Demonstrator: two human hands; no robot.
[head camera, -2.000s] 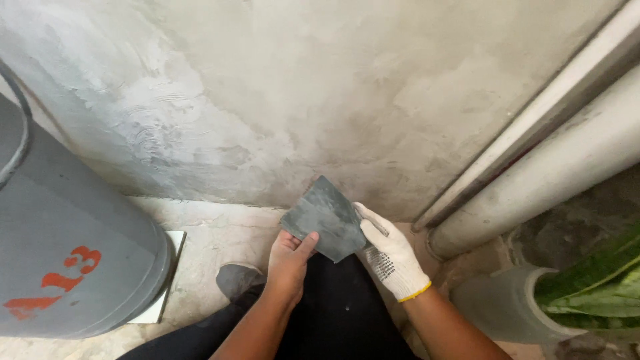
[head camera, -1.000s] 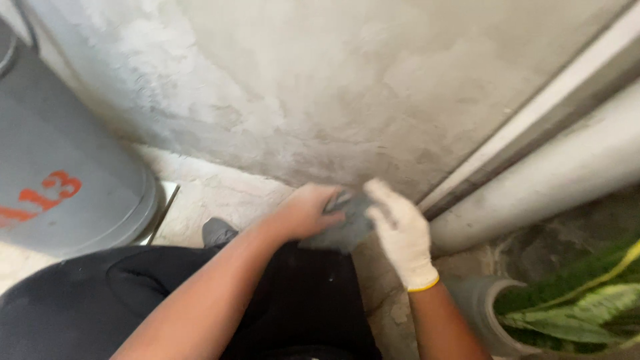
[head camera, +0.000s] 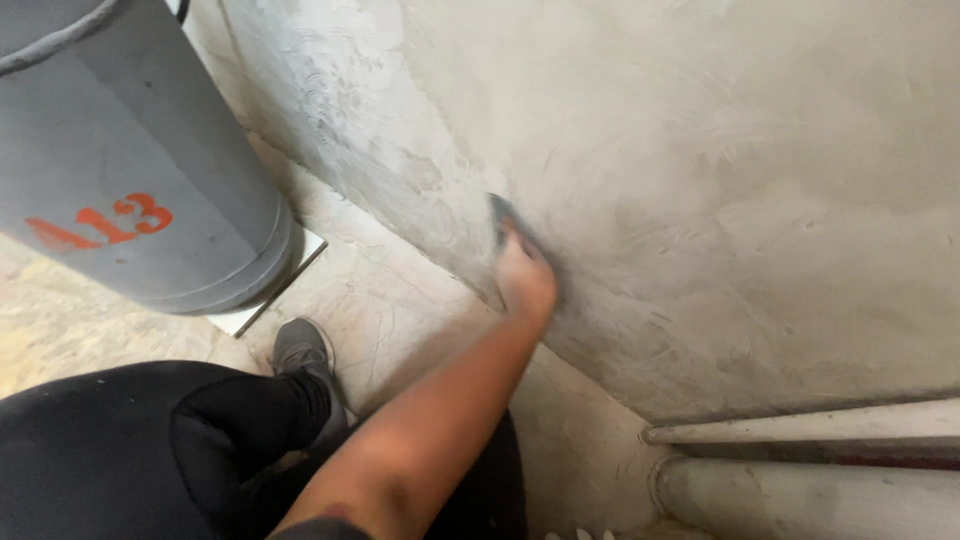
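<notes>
My bare left hand (head camera: 527, 277) is blurred and reaches to the lower part of the grey plastered wall (head camera: 675, 187). Its fingers hold a thin, dark grey flat piece (head camera: 501, 214), possibly folded sandpaper, against or very close to the plaster. The hand covers much of the piece. Of my right hand (head camera: 579, 535), only the pale gloved fingertips show at the bottom edge of the view; what they do is hidden.
A grey metal cylinder (head camera: 150, 150) with red markings stands at left on a white tile (head camera: 311, 244). My shoe (head camera: 302, 349) is on the floor (head camera: 375, 277) beside it. Two pipes, one thin (head camera: 810, 422) and one thick (head camera: 810, 491), run along the lower right.
Both hands were together on the dark piece; now only my left hand holds it, out at the wall. My gloved right hand has dropped to the view's lower edge. The view has turned markedly.
</notes>
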